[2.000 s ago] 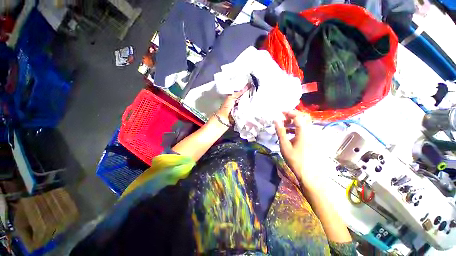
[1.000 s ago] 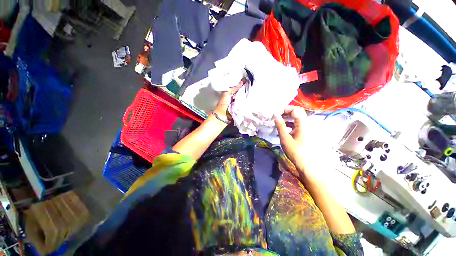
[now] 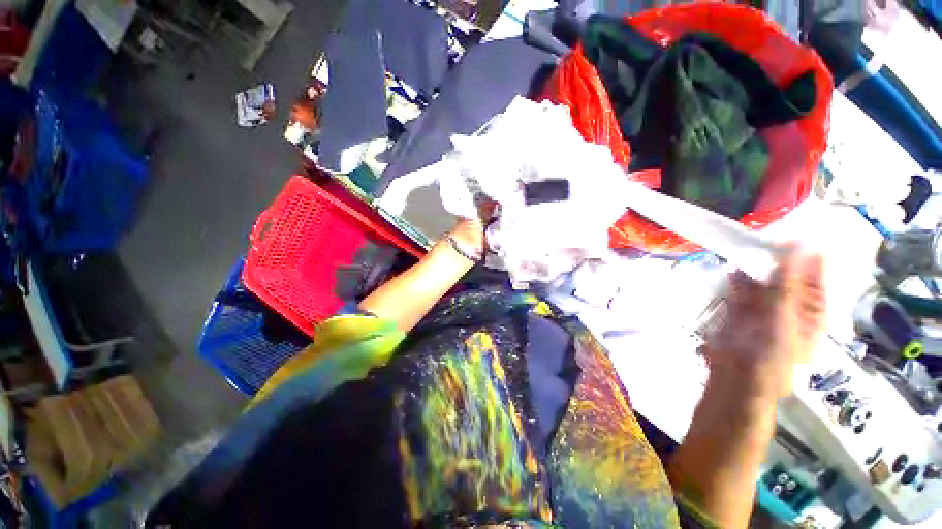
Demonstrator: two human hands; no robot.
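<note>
A crumpled bunch of white pieces [image 3: 568,227] lies in front of me, with a small dark rectangle showing on it. My left hand [image 3: 479,229] is shut on the bunch at its left side, fingers partly hidden under it. My right hand [image 3: 770,310] is blurred, out to the right over the sewing machine, and grips the end of a white strip [image 3: 692,222] stretched from the bunch. The wide-open red plastic bag [image 3: 822,124] with dark green cloth [image 3: 713,129] is just beyond.
The white sewing machine [image 3: 862,424] is at the right. Grey fabric panels [image 3: 470,98] lie on the table's far left part. A red basket [image 3: 300,243] stands over a blue basket [image 3: 243,346] at my left. Other blue bags [image 3: 88,186] are at the far left.
My right hand has moved from beside the bunch far to the right, drawing out a white strip. The dark rectangle now shows flat on the bunch. My left hand has stayed about in place.
</note>
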